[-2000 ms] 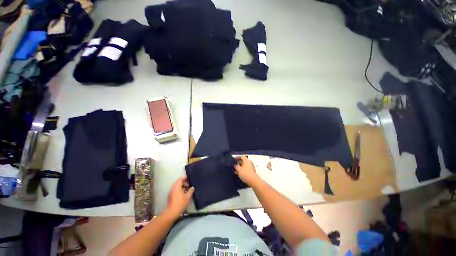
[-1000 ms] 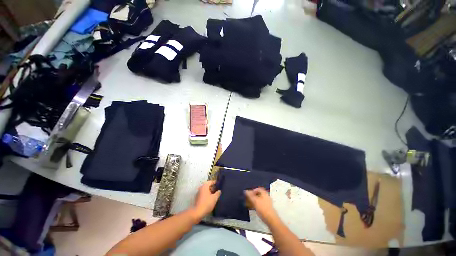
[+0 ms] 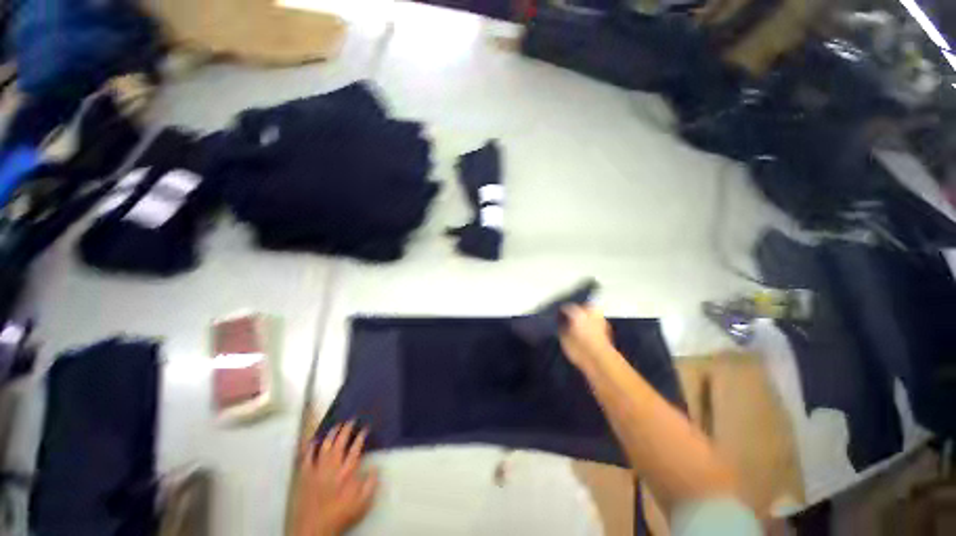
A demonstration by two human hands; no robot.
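Note:
The large dark cut panel (image 3: 472, 387) lies flat in front of me. My left hand (image 3: 338, 476) is empty, fingers spread, at the panel's lower left corner. My right hand (image 3: 583, 327) is over the panel's top edge and grips a small dark cut piece (image 3: 545, 317), which is blurred. The shears are too blurred to make out clearly; a thin dark shape shows on the brown paper pattern (image 3: 760, 440) right of the panel.
A stack of cut pieces (image 3: 100, 434) lies at left, beside a block with a reddish top (image 3: 239, 366). A large dark pile (image 3: 325, 173), a wide tied bundle (image 3: 152, 209) and a narrow one (image 3: 482, 199) lie behind. A small motor tool (image 3: 760, 307) and dark panels (image 3: 854, 335) are at right.
My right hand has carried the small cut piece up from the table's front edge to the panel's top edge. My left hand has let go of it. The camera view has shifted.

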